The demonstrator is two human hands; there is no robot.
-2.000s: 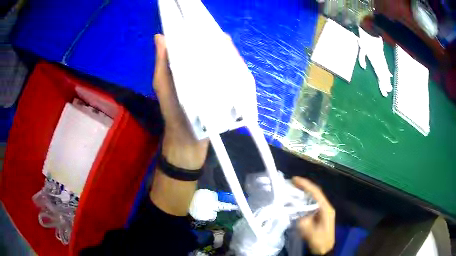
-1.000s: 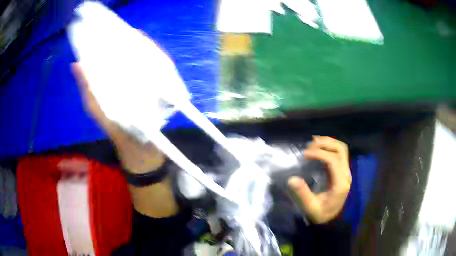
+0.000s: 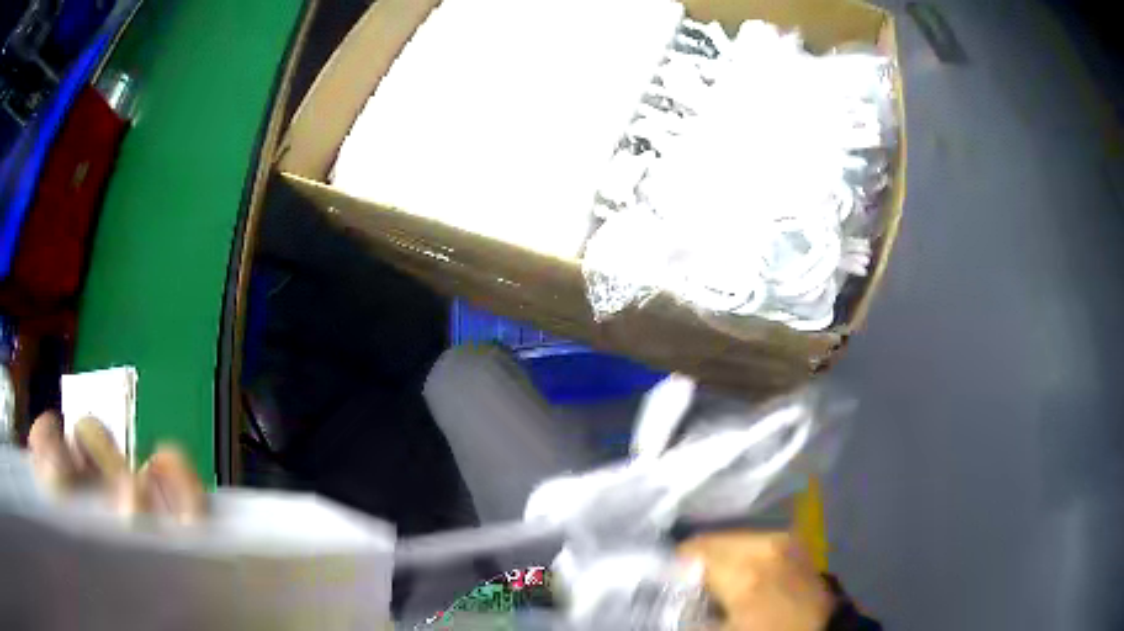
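White power strips (image 3: 247,561) lie across the bottom left, blurred and cut off by the edge. My left hand (image 3: 117,475) holds them, its fingers curled over the upper edge. A cord runs right from their end to coiled white cords in clear plastic bags (image 3: 666,493). My right hand (image 3: 758,579) grips the bagged cords at the bottom, blurred. A brown carton (image 3: 456,265) stands ahead, with white strips (image 3: 505,111) packed on its left side and bagged cords (image 3: 764,185) on its right.
The green bench (image 3: 173,210) runs along the left, with a white pad (image 3: 101,407) near my left hand. A blue crate (image 3: 579,376) is under the carton. Grey floor (image 3: 1011,370) lies to the right. A red object (image 3: 68,185) is at the far left.
My view has turned right from the blue bench and red bin to the carton. Both hands have come along with the strips and cords, which now lie low in the picture.
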